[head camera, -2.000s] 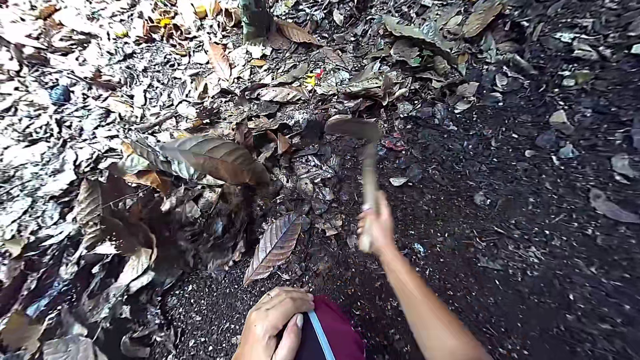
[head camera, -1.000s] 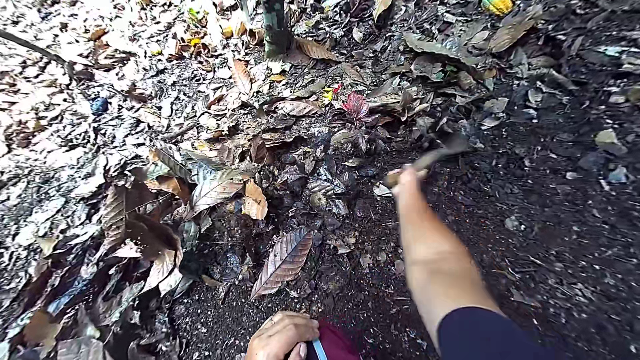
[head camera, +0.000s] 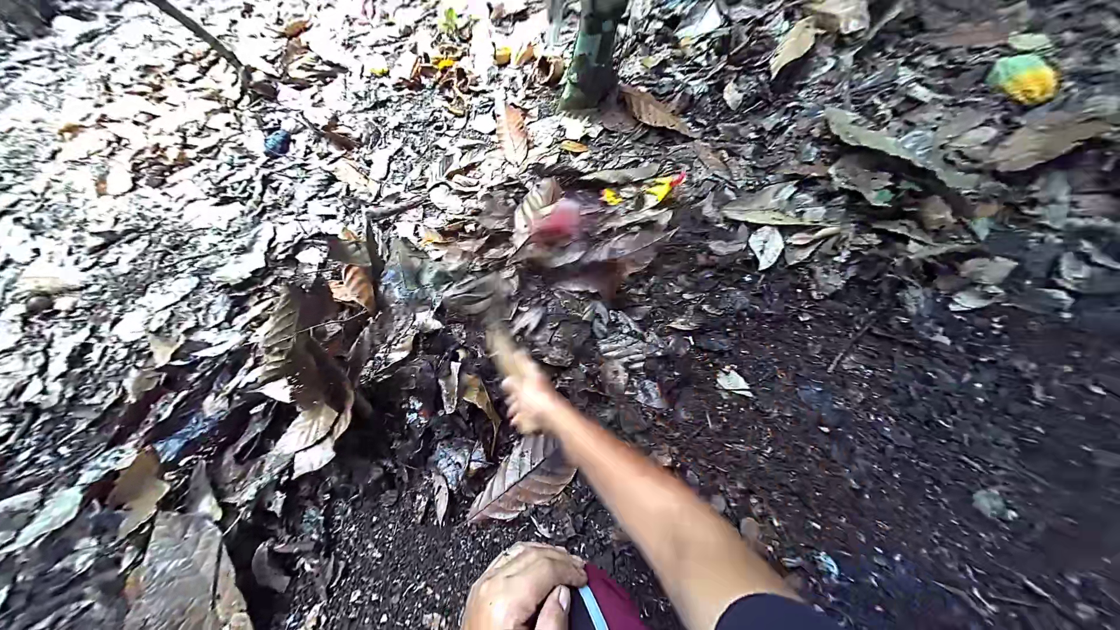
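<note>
My right hand (head camera: 532, 395) reaches out over the ground and grips the light wooden handle (head camera: 500, 343) of a short hand tool. Its head is blurred among dry leaves, so its shape cannot be told at this moment. Just beyond it is a blurred reddish thing (head camera: 558, 220). My left hand (head camera: 523, 584) rests on my knee, on maroon cloth with a light blue stripe (head camera: 593, 605); it holds no tool. A large brown ribbed leaf (head camera: 525, 479) lies on the soil between my two hands.
A thin trunk (head camera: 593, 57) rises at the top. Curled dry leaves (head camera: 306, 367) pile up on the left. Dark bare soil (head camera: 875, 437) stretches to the right. A yellow-green round thing (head camera: 1025, 80) lies at the upper right, a small blue one (head camera: 277, 143) at the upper left.
My right hand has swung with the tool from the right side over to the leaves at the left. My left hand has stayed on the knee.
</note>
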